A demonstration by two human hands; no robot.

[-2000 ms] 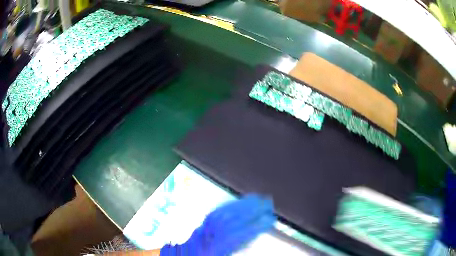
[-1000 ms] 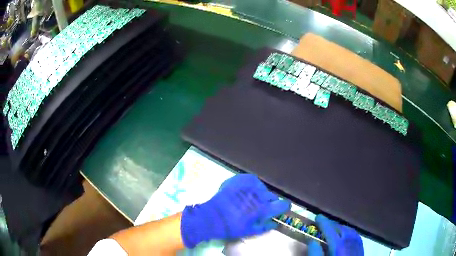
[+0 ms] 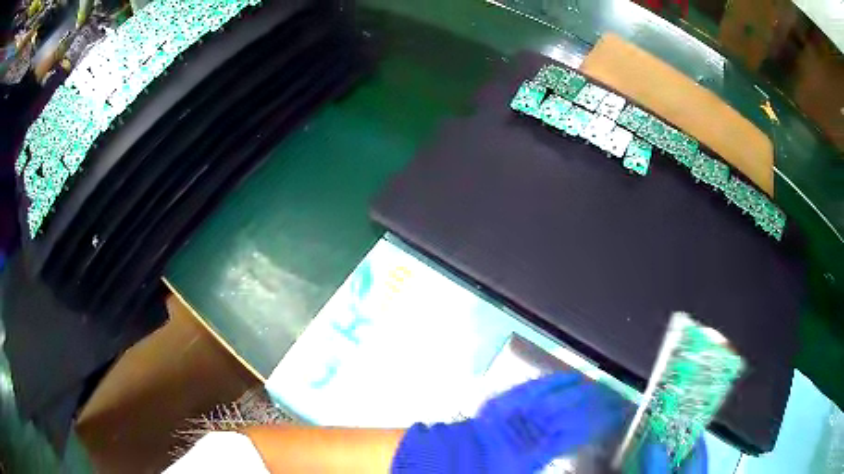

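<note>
My left hand (image 3: 537, 421), in a blue knitted glove, is at the lower centre, blurred, its fingertips near the lower end of a green circuit board panel strip (image 3: 689, 384). The strip is tilted up, green side showing, with a white edge. My right hand (image 3: 680, 455), also gloved in blue, shows only in part behind and below the strip and holds it. Whether my left fingers grip anything is hidden by blur. A metal plate (image 3: 527, 359) lies partly under my left hand. Single boards (image 3: 639, 157) lie in two rows at the far edge of the black foam sheet (image 3: 574, 241).
Stacked black foam sheets (image 3: 185, 153) stand at left, topped with boards (image 3: 120, 74). A brown carton (image 3: 139, 380) with thin strips (image 3: 217, 417) is at lower left. A light-blue printed sheet (image 3: 389, 324) lies before the foam. A brown board (image 3: 689, 102) is behind it.
The panel strip, held low between both hands a second ago with its component side showing, is now raised and tilted at right, green side showing. The view has shifted, moving the scene up and right.
</note>
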